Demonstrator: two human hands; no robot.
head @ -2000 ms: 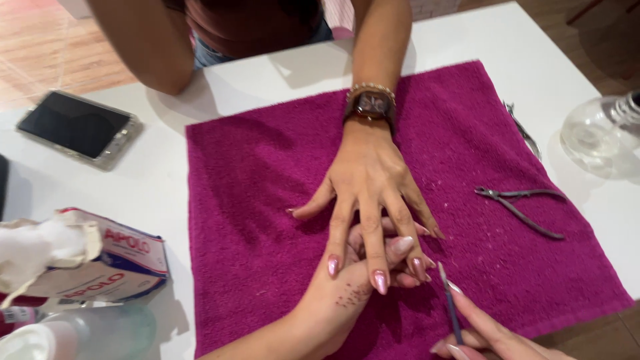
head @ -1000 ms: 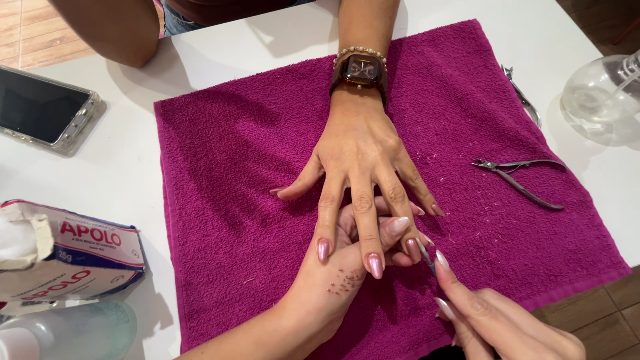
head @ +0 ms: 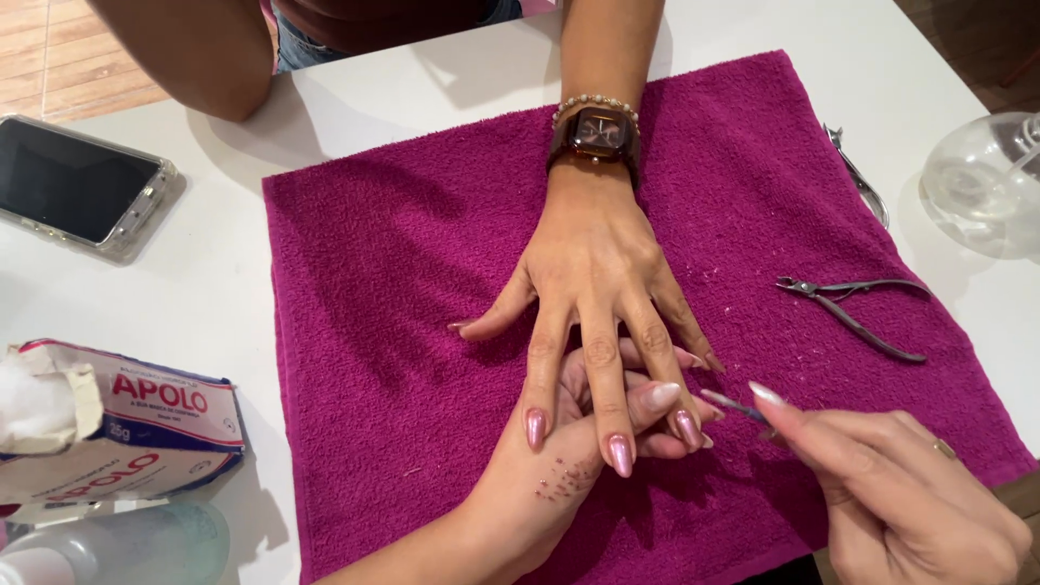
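Note:
Another person's hand [head: 597,276], with glossy pink nails and a brown wristwatch [head: 600,134], lies spread over a magenta towel [head: 390,341]. My left hand [head: 561,455] comes from below and holds one of its fingers, my thumb lying across near the fingertip. My right hand [head: 886,479], at the lower right, pinches a slim manicure tool [head: 731,406] between thumb and fingers. The tool's narrow tip points left, close to the held finger's nail; whether they touch cannot be told. Metal cuticle nippers [head: 845,305] lie on the towel to the right.
On the white table [head: 219,301] are a smartphone [head: 77,183] at the left, an opened cotton box [head: 154,414] and a plastic bottle [head: 122,548] at the lower left. Another metal tool [head: 860,179] lies by the towel's right edge, near a clear bottle [head: 983,183]. The other person's elbow [head: 236,85] rests behind.
The tool in my right hand was at the held finger's tip one second ago; it now stands slightly apart to the right. My left hand keeps its hold. The view has shifted.

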